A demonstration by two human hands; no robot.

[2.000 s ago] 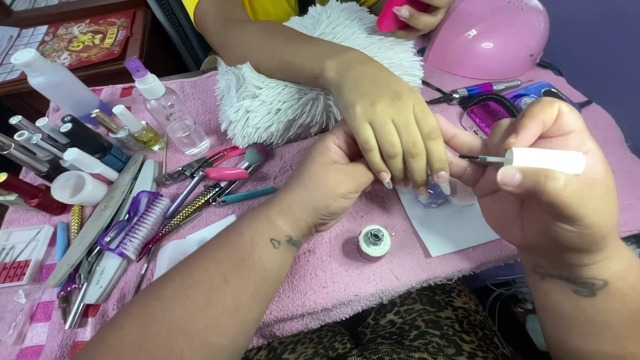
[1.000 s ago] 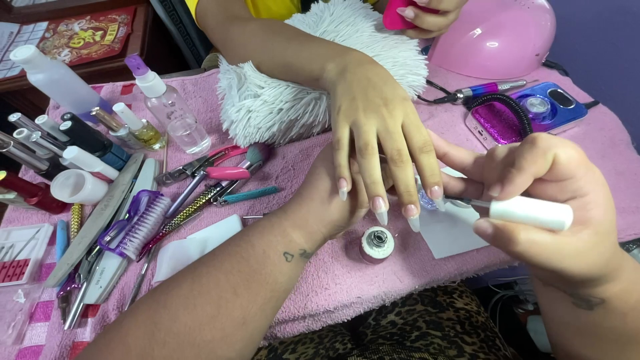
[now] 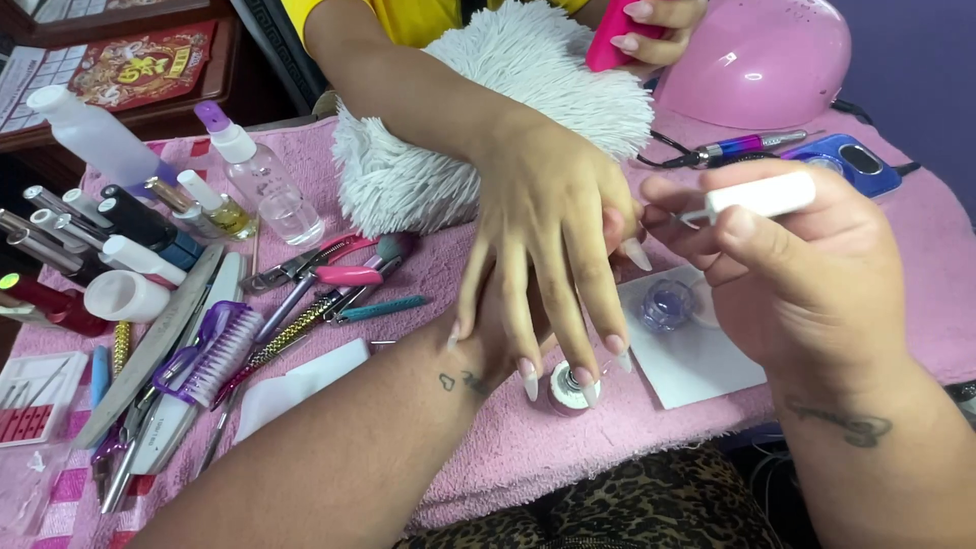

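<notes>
My right hand (image 3: 816,282) grips the white cap (image 3: 762,194) of a nail polish brush, its bristles pointing left, close to the other person's thumb. My left hand (image 3: 522,305) is mostly hidden beneath the other person's spread hand (image 3: 549,206), with fingertips showing at that thumb. Long pale nails show on the person's fingers. Below them stands an open polish bottle (image 3: 572,389), partly covered by the fingertips. A small clear glass dish (image 3: 667,305) rests on a white sheet (image 3: 686,366) to the right.
A fluffy white cushion (image 3: 412,168) lies under the person's forearm. Polish bottles, a spray bottle (image 3: 267,183), a purple nail brush (image 3: 206,354), files and nippers crowd the left. A pink lamp (image 3: 755,61), an electric nail file (image 3: 740,149) and a blue phone (image 3: 854,164) occupy the back right.
The person's hand has shifted so that its thumb now points toward my right hand, and its fingers hang over the open bottle. My right hand has kept hold of the brush cap.
</notes>
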